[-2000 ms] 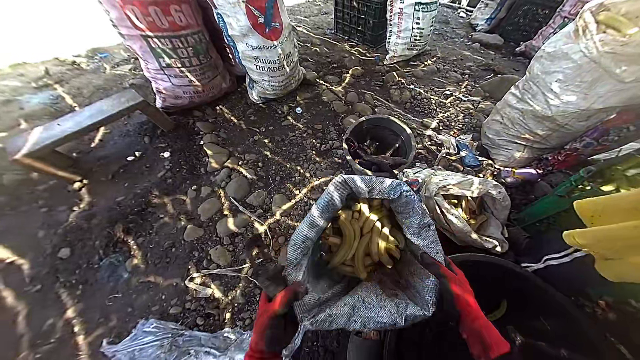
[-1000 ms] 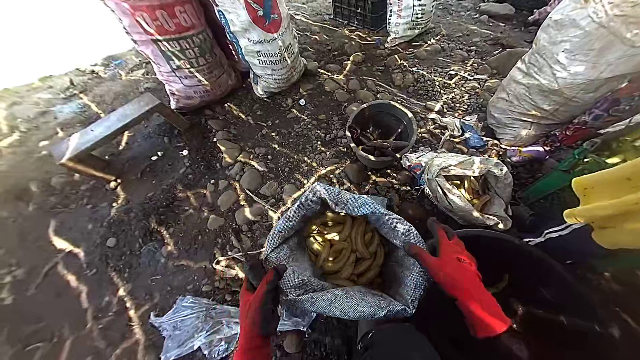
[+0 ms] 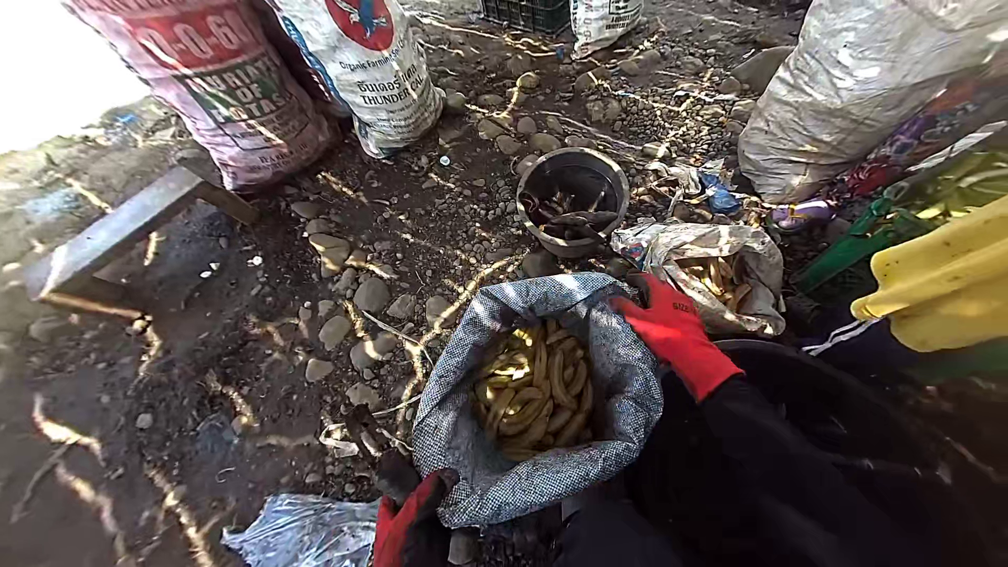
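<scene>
A grey woven sack (image 3: 543, 488) with a rolled-down rim stands open in front of me, holding many curved, yellowish-brown pods (image 3: 543, 394). My right hand (image 3: 673, 331), in a red glove with dark fingertips, grips the sack's rim at the upper right. At the lower left, my left hand (image 3: 413, 516) in a matching red and dark glove holds the rim, its fingers partly hidden by the fold. Beyond the sack sits a dark round bucket (image 3: 572, 236) with dark pieces inside. Beside it lies a smaller whitish sack (image 3: 764, 268) with pale pieces in its mouth.
Full printed sacks (image 3: 236, 102) stand at the back left, near a low bench (image 3: 118, 228). A big white sack (image 3: 843, 94) is at the right, above a yellow cloth (image 3: 945, 276). A large black tub (image 3: 827, 394) lies under my right arm. Clear plastic (image 3: 303, 531) lies on stony ground.
Both gloved hands stay at the sack's rim. The right hand has moved further along the rim towards its far side since one second ago. The sack's mouth has changed shape slightly.
</scene>
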